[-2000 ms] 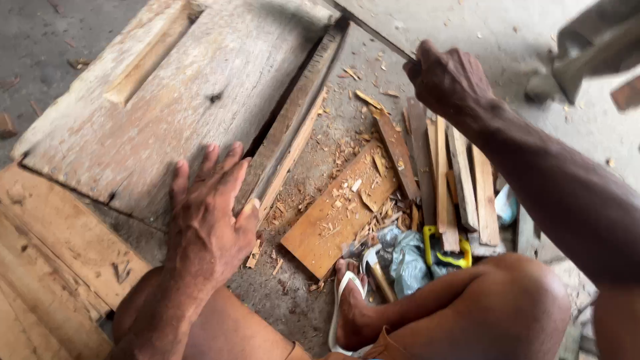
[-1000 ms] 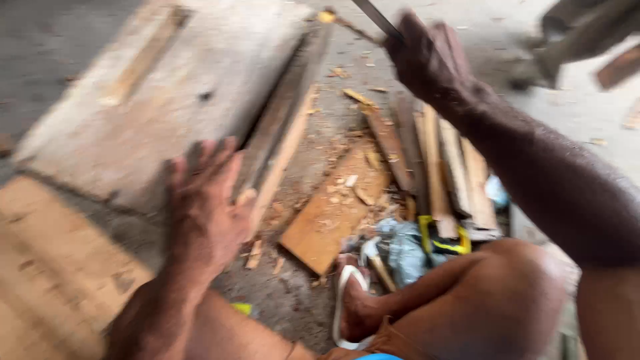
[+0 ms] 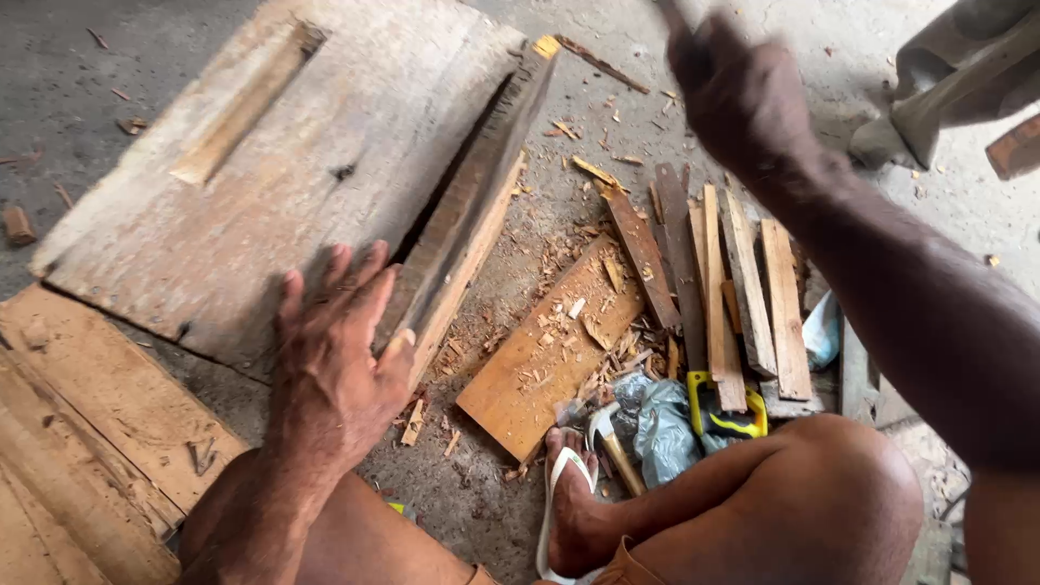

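My left hand (image 3: pixel 341 349) lies with spread fingers on the worn wooden panel (image 3: pixel 268 187) and the near end of a thick wooden plank (image 3: pixel 475 191), its thumb against the plank's side. The plank runs along the panel's right edge, and its far end shows a fresh yellow cut. Raised at the top, right of that end, my right hand (image 3: pixel 743 97) is closed around a long, narrow bladed tool (image 3: pixel 673 15). Both hand and tool are blurred; most of the blade lies beyond the top edge, and its exact kind cannot be told.
A chip-strewn brown board (image 3: pixel 520 382), a claw hammer (image 3: pixel 613 447), plastic bags (image 3: pixel 666 431), a yellow-and-black handle (image 3: pixel 727 410) and several wood strips (image 3: pixel 784 309) lie by my foot. More planks (image 3: pixel 106 431) are at lower left. A grey draped object (image 3: pixel 959 81) stands upper right.
The tool's blade reached down-left toward the plank's far end two seconds ago; now it points upward, mostly out of view. My left hand has stayed on the wood.
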